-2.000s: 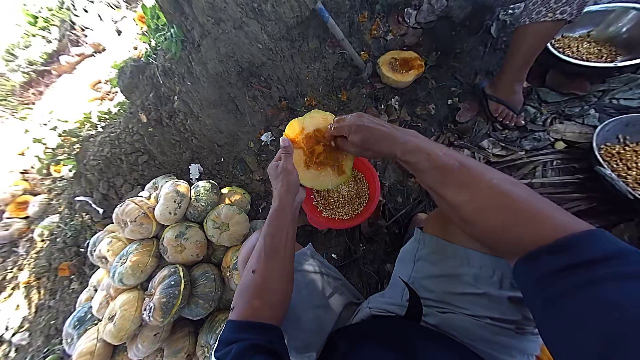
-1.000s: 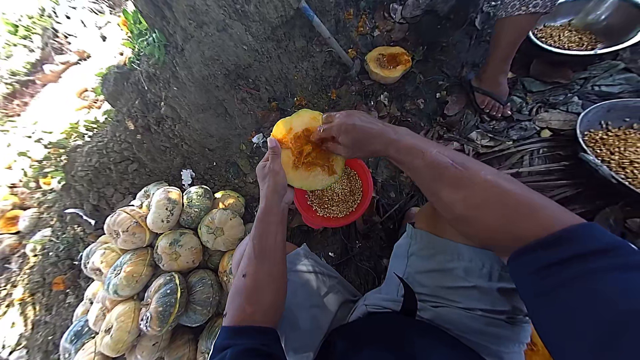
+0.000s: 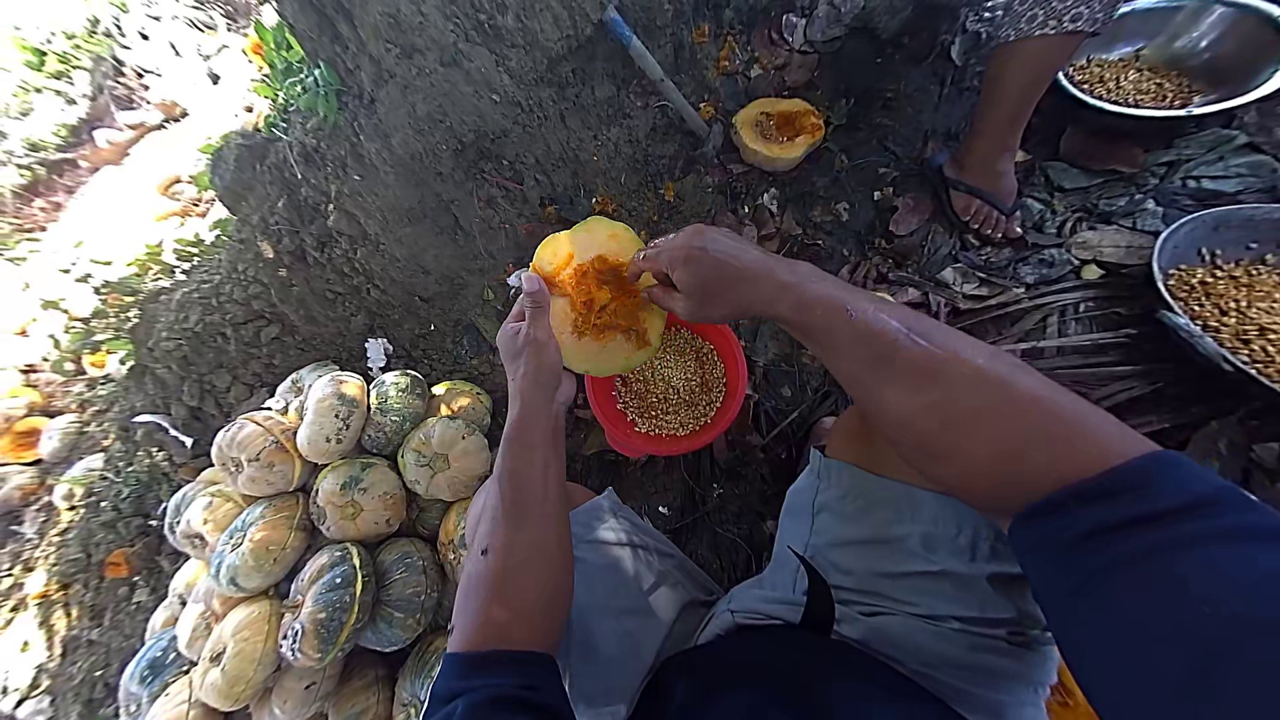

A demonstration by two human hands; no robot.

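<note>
A cut pumpkin half [image 3: 600, 300], pale yellow with stringy orange pulp in its hollow, is tilted with its cut face up. My left hand [image 3: 533, 340] grips its left edge, the thumb on the rim. At the upper right of the hollow, the fingers of my right hand [image 3: 690, 270] are bent into the pulp; whether they pinch anything is hidden. Just below and partly covered by the pumpkin half stands a red plastic bowl [image 3: 737, 385] holding many pale pumpkin seeds [image 3: 672, 385].
Whole pumpkins [image 3: 357, 500] are piled at the lower left. Another cut pumpkin half [image 3: 778, 133] lies on the soil beside a blue-and-white stick [image 3: 655, 70]. Another person's sandaled foot [image 3: 985, 195] is at the upper right, near two metal basins [image 3: 1180, 107] [image 3: 1165, 270] of seeds.
</note>
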